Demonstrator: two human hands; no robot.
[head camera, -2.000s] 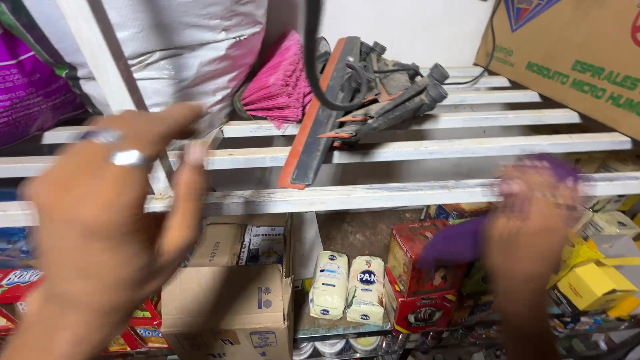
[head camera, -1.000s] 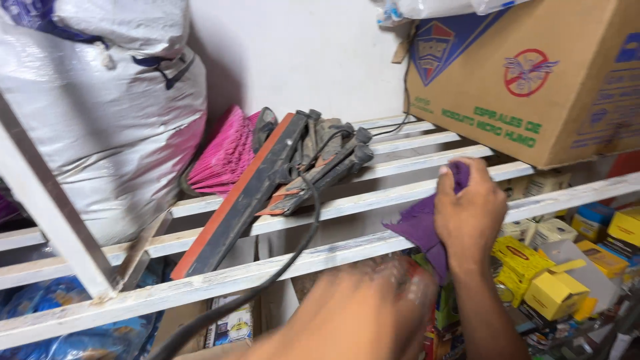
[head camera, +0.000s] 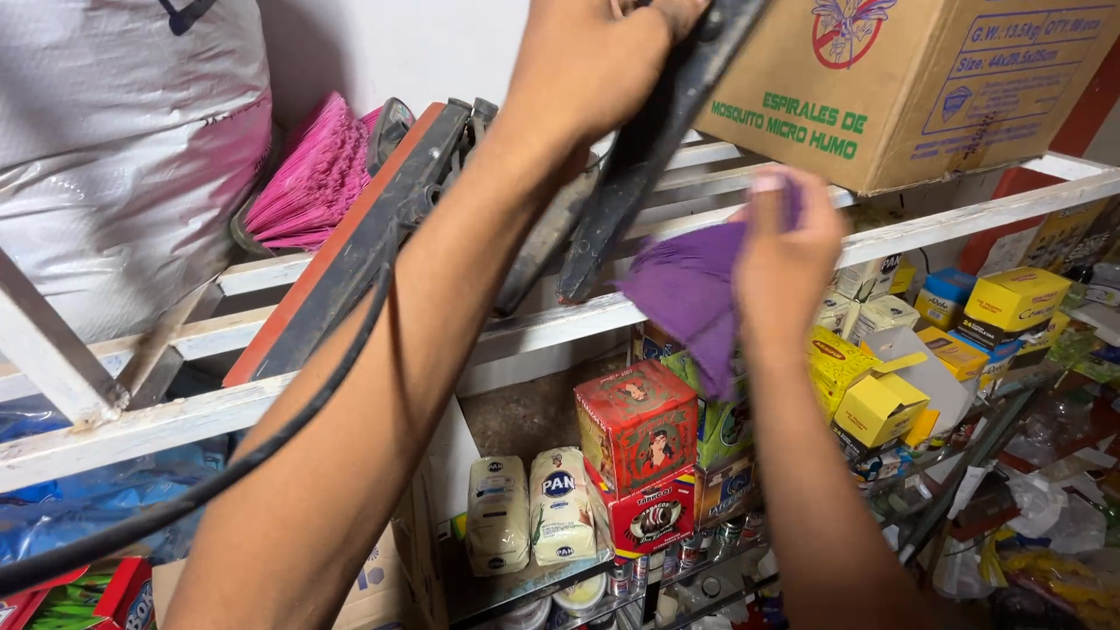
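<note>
My left hand (head camera: 612, 66) grips a long dusty black bar (head camera: 643, 140) near its upper end, at the top of the view; the bar slants down to the white slatted rack. To its right, my right hand (head camera: 787, 232) holds a purple cloth (head camera: 691, 280), which hangs over the rack's front rail. Behind my left forearm, a red-and-black long piece (head camera: 328, 254) lies across the slats among other dusty black parts, partly hidden. A black cable (head camera: 289, 437) curves down to the lower left. The bar's top end is out of view.
A cardboard box (head camera: 814, 105) stands on the rack at right. Pink broom bristles (head camera: 315, 179) and a white sack (head camera: 122, 175) are at left. The white front rail (head camera: 971, 210) crosses above flour packs (head camera: 563, 507), red boxes (head camera: 637, 429) and yellow boxes (head camera: 1015, 297).
My left hand has risen from low in front of the rack and now holds a black bar. My right hand still has the purple cloth. The view has shifted.
</note>
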